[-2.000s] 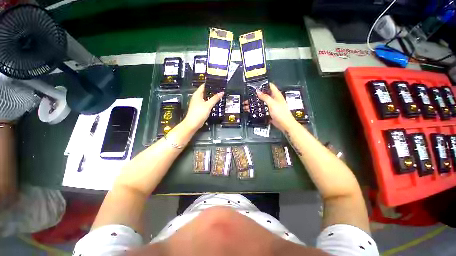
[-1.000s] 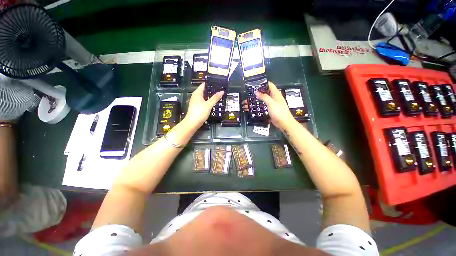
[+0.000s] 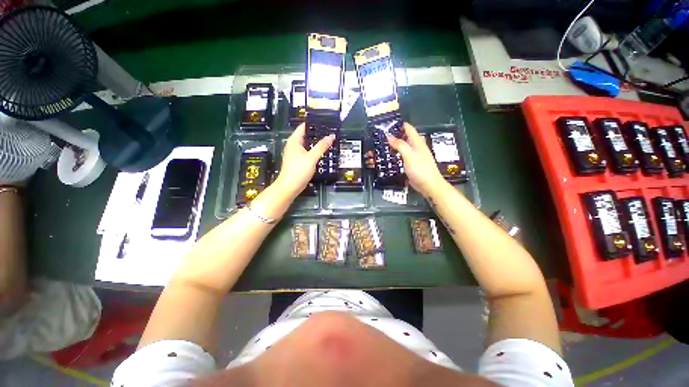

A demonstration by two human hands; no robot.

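My left hand (image 3: 301, 156) holds an open flip phone (image 3: 326, 74) by its black keypad half, thumb on the keys. My right hand (image 3: 413, 153) holds a second open flip phone (image 3: 377, 79) the same way. Both gold lids point away from me and their screens are lit. The phones are above a clear tray (image 3: 347, 199), side by side and tilted apart at the top. Several closed phones (image 3: 258, 106) lie in the tray's compartments, some partly hidden by my hands. Several batteries (image 3: 334, 241) lie in a row at the bench's near edge.
A red tray (image 3: 565, 204) of closed phones is at the right. A flat white carton (image 3: 514, 78) and a blue object (image 3: 593, 79) are at the upper right. A smartphone (image 3: 179, 198) lies on white paper (image 3: 115, 259) at left. A black fan (image 3: 47, 59) is at the upper left.
My left hand and its phone have shifted slightly left and away from me, widening the gap between the lids. The screen on the right phone has changed. Both hands keep their holds.
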